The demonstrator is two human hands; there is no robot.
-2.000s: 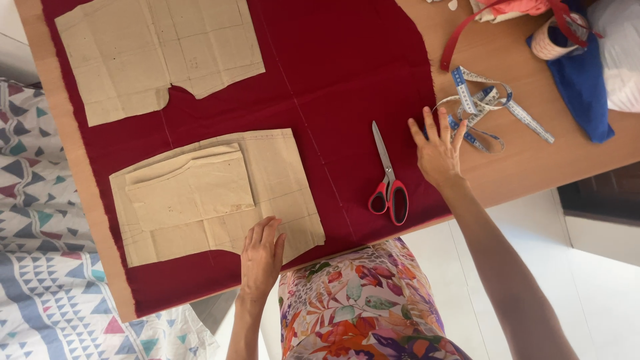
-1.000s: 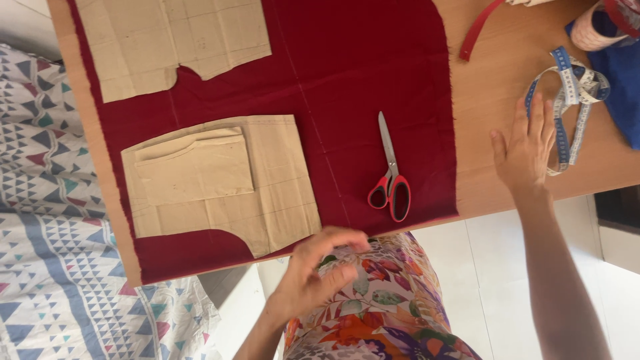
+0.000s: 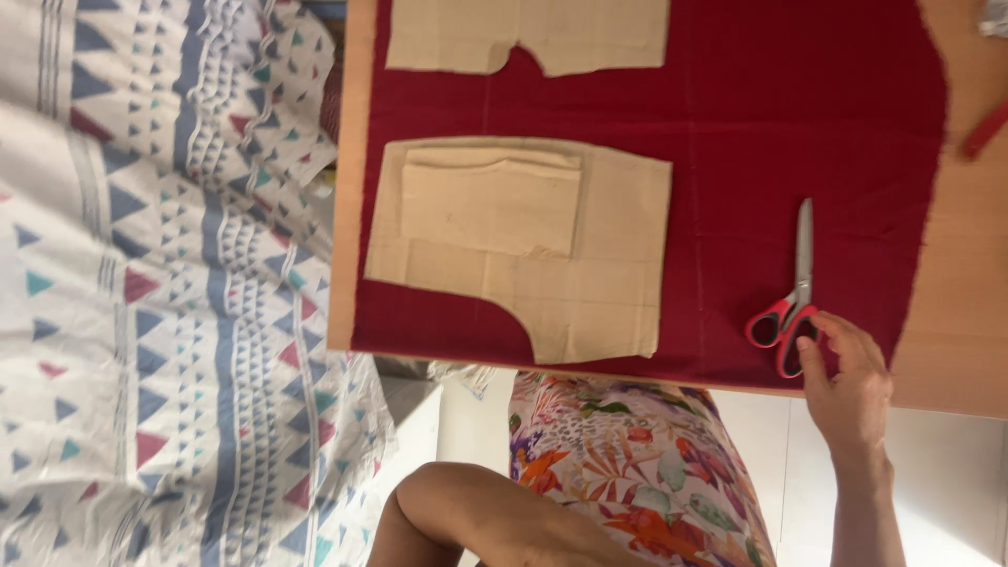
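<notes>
My right hand point(image 3: 850, 378) is at the lower right of the cloth, its thumb and forefinger on the right handle loop of the red-and-black scissors point(image 3: 803, 291). The scissors lie closed and flat on dark red fabric point(image 3: 787, 102), blades pointing away from me. To their left, a paper sewing pattern piece point(image 3: 614, 260) lies on the fabric, with a smaller folded paper piece point(image 3: 488, 205) on top. Part of another pattern piece point(image 3: 583, 31) shows above. My left arm is bent at the bottom of the view; the left hand is out of sight.
The wooden table point(image 3: 961, 315) shows along the fabric's left and right sides. A red strip point(image 3: 984, 134) lies at the right. Patterned white cloth point(image 3: 181, 276) hangs or lies left of the table. My floral garment point(image 3: 630, 465) is below the table's near edge.
My right hand has moved left from the bare wood beside the measuring tape to the scissors' handle. My left hand has left the view. The view has shifted left.
</notes>
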